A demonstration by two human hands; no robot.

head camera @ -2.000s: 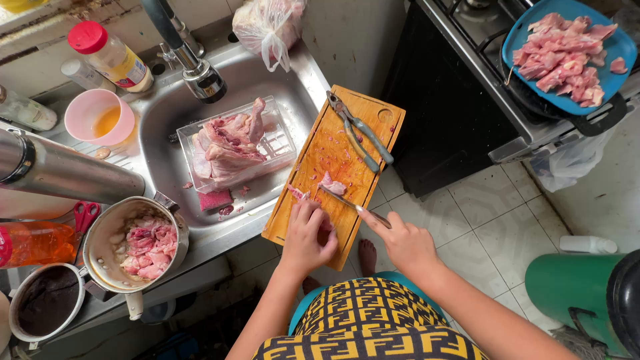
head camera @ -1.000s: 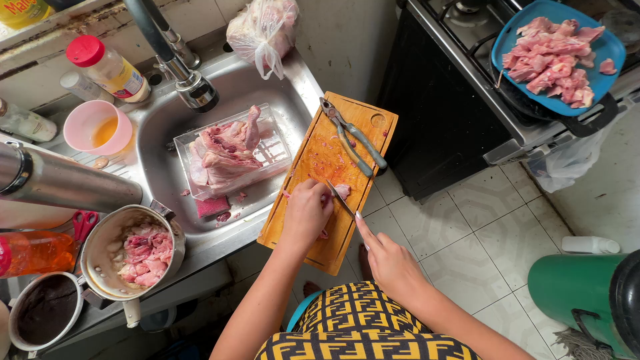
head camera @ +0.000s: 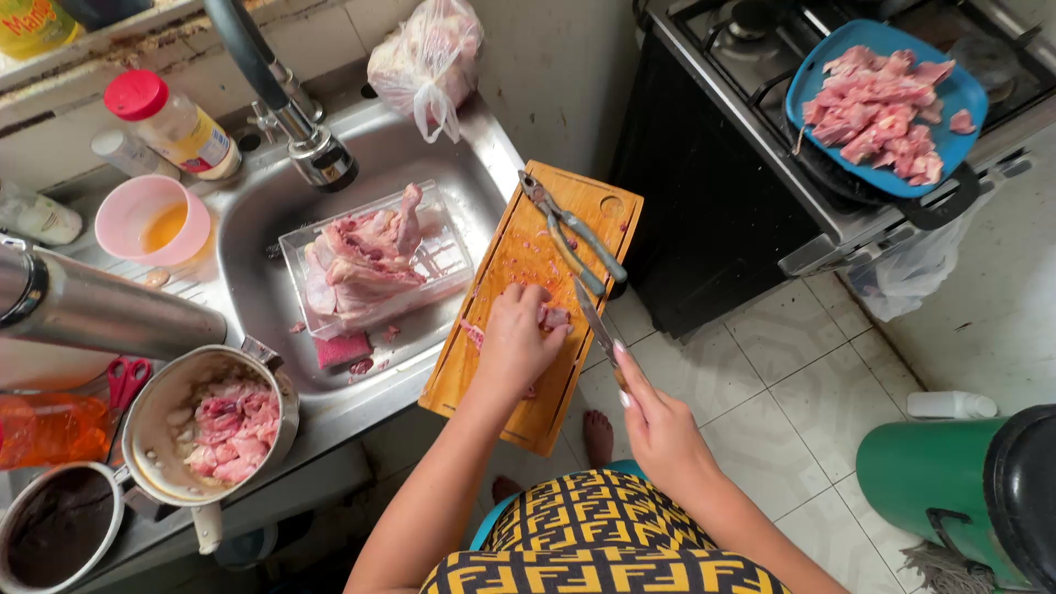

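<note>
My left hand (head camera: 521, 334) grips a small piece of raw meat (head camera: 554, 317) over the wooden cutting board (head camera: 503, 276). In my right hand (head camera: 660, 417) is a kitchen knife (head camera: 596, 320), its blade pointing up and left, just right of that piece. Pliers (head camera: 573, 235) with grey handles lie on the board's upper part. A strip of raw meat (head camera: 473, 333) lies left of my left hand. Left of the board, a clear plastic tray (head camera: 454, 285) in the sink holds a large piece of raw poultry (head camera: 367, 260).
Right, a blue plate (head camera: 866, 169) of cut meat rests over the stove (head camera: 718, 49). Left of the sink (head camera: 388, 153) stand a pot (head camera: 144, 412) of meat, a pink bowl (head camera: 115, 219) and a steel flask (head camera: 132, 305). A bagged lump (head camera: 429, 62) sits behind; a green bin (head camera: 924, 478) stands lower right.
The knife has moved from beside my left hand's fingers to the right, its blade now apart from the meat. My left hand still holds a piece on the board.
</note>
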